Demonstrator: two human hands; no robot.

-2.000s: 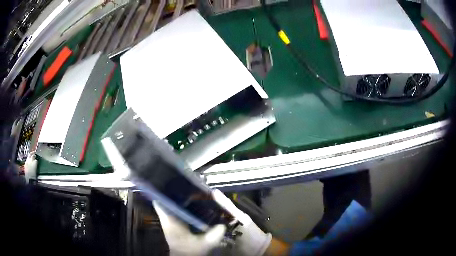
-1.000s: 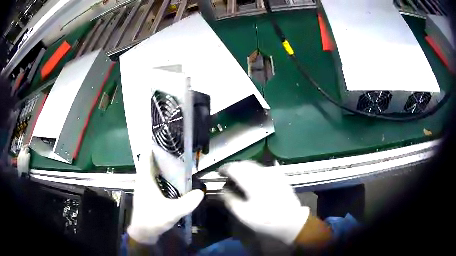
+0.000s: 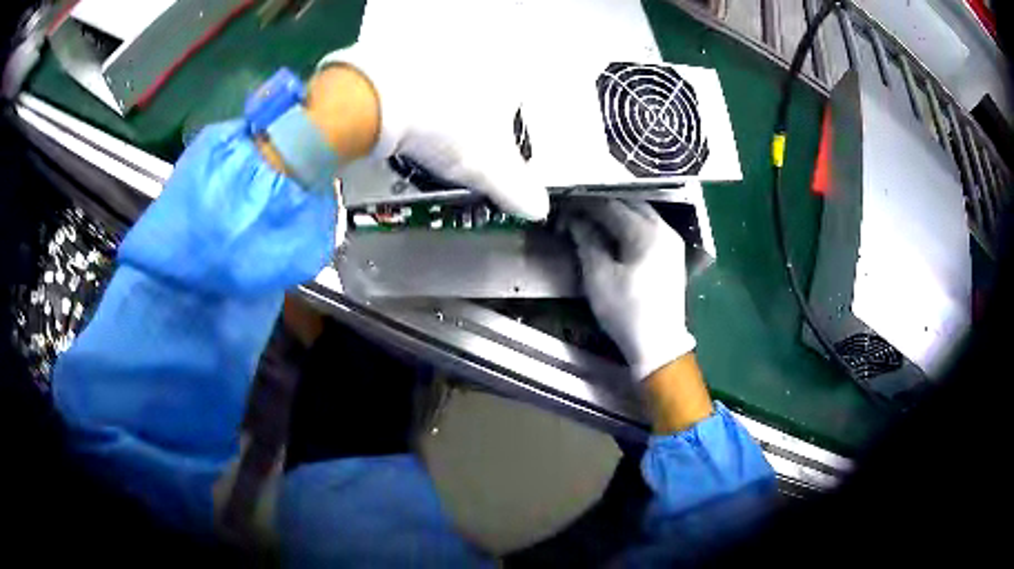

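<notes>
The white enclosure (image 3: 445, 45) sits with its open end facing me, a green circuit board (image 3: 445, 216) showing inside. The fan end panel (image 3: 721, 125) lies grille side up over the enclosure's top edge, one round fan fully visible. My left hand (image 3: 461, 167), in a white glove, grips the panel's left part and mostly covers the other fan. My right hand (image 3: 636, 272), also white-gloved, has its fingertips at the open end just below the panel's edge. Those fingertips are hidden, so whether they hold anything cannot be told.
Another white unit with a fan (image 3: 906, 222) stands at right, beside a red-orange pad (image 3: 823, 156). A black cable (image 3: 782, 211) with a yellow piece hangs between the units. Another unit (image 3: 167, 45) is upper left. A bin of shiny pieces (image 3: 61, 278) is at lower left.
The fan panel has gone from upright in my left hand to lying over the enclosure's top. My right hand has moved to the open end. The view has turned and shifted.
</notes>
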